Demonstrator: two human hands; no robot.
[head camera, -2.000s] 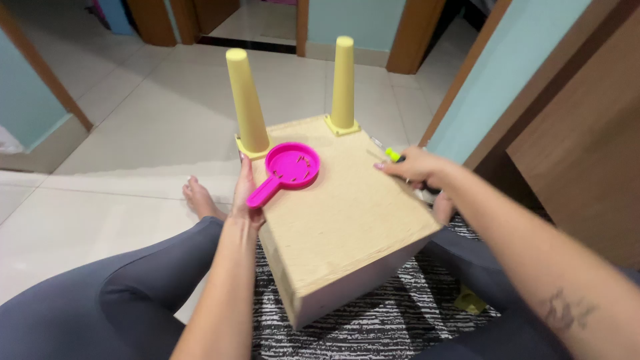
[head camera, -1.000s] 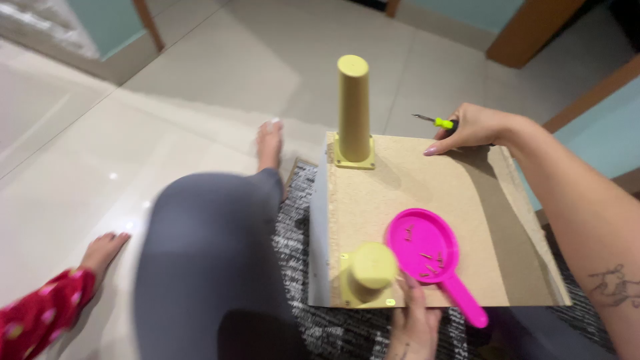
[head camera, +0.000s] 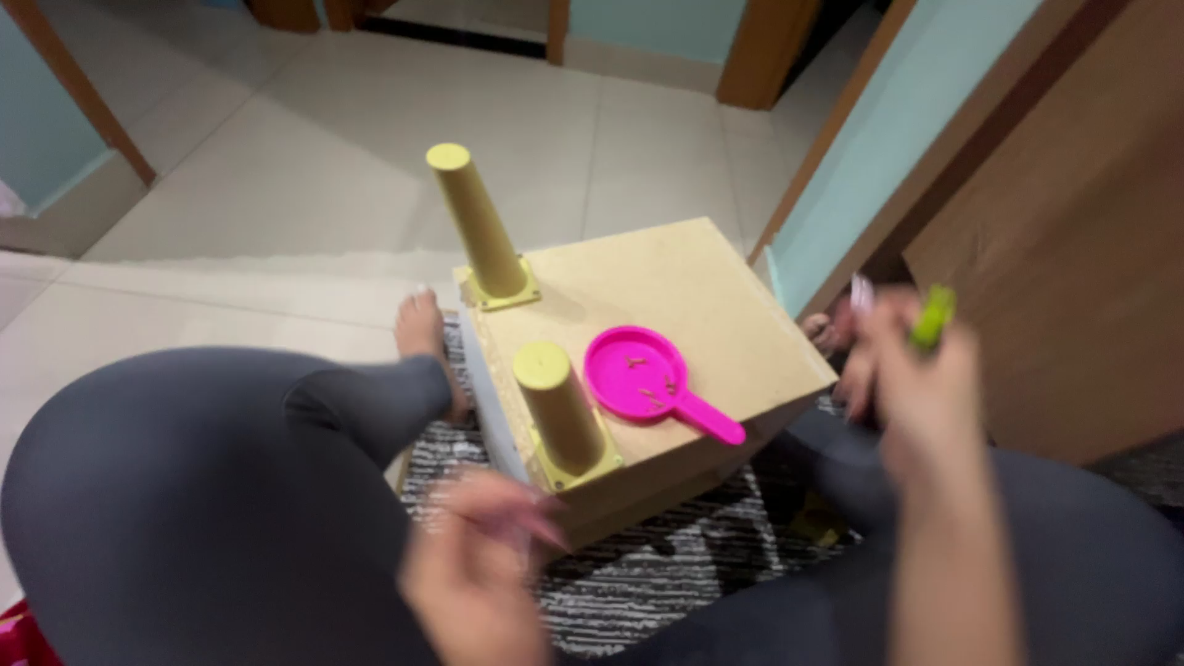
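Note:
A wooden box-like piece (head camera: 684, 287) lies with its bare panel up, between my legs. Two yellow tapered furniture legs stand upright on plates along its left side, one at the far corner (head camera: 481, 222) and one at the near corner (head camera: 560, 407). Beside the near one rests a pink round dish with a handle (head camera: 636, 373), holding several small screws. My left hand (head camera: 486, 555), blurred, is just off the near left corner, with nothing visible in it. My right hand (head camera: 897, 361), also blurred, is raised off the right side, closed around a screwdriver with a yellow-green handle (head camera: 932, 316).
A black-and-white rug (head camera: 647, 592) lies under the box on the pale tiled floor (head camera: 647, 157). On the rug at the right is a yellow piece (head camera: 819, 518), partly in shadow. A brown wooden panel (head camera: 1064, 277) and blue wall stand to the right. Red fabric shows at lower left.
The box has turned, bringing the yellow legs to its left side compared with the earliest frame. Both hands have come off the panel since one second ago; the right still has the screwdriver.

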